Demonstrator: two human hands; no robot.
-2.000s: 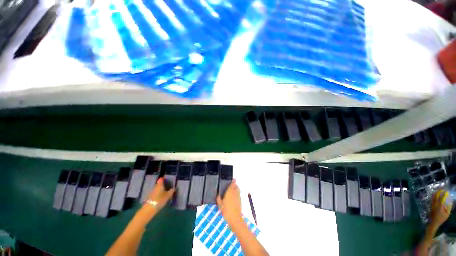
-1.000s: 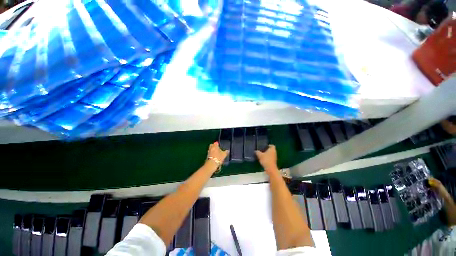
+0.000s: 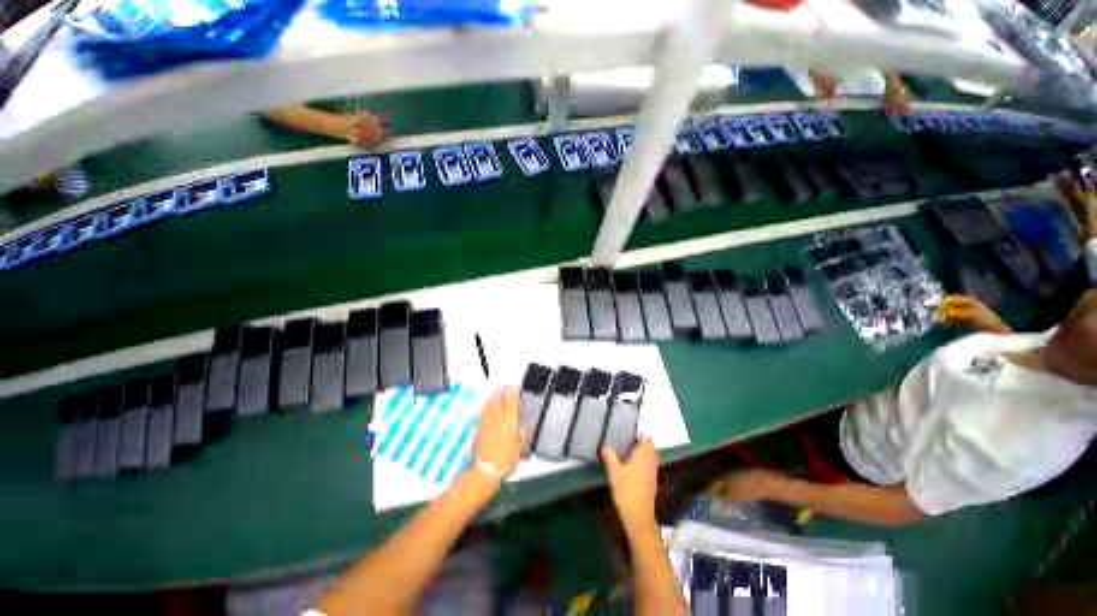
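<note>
Several dark units [image 3: 575, 415] stand side by side in a short row over the white paper [image 3: 517, 313], near the bench's front edge. My left hand [image 3: 499, 436] presses on the row's left end. My right hand [image 3: 630, 467] is at the lower right end, so the row is held between both hands. A light-blue label sheet [image 3: 424, 431] lies on the white paper, left of my left hand. A black pen [image 3: 482, 355] lies above it.
Longer rows of dark units stand left [image 3: 327, 363] and right [image 3: 683, 306]. A white tray with dark units [image 3: 830, 584] is low at the right, by a person in white [image 3: 980, 415]. A white post [image 3: 656, 132] rises at the conveyor. Blue-white parts [image 3: 452, 164] line the far side.
Both hands have come back from the conveyor to the bench's front edge with the short row of units. The view has shifted, now showing the far line, the person and the tray at the right.
</note>
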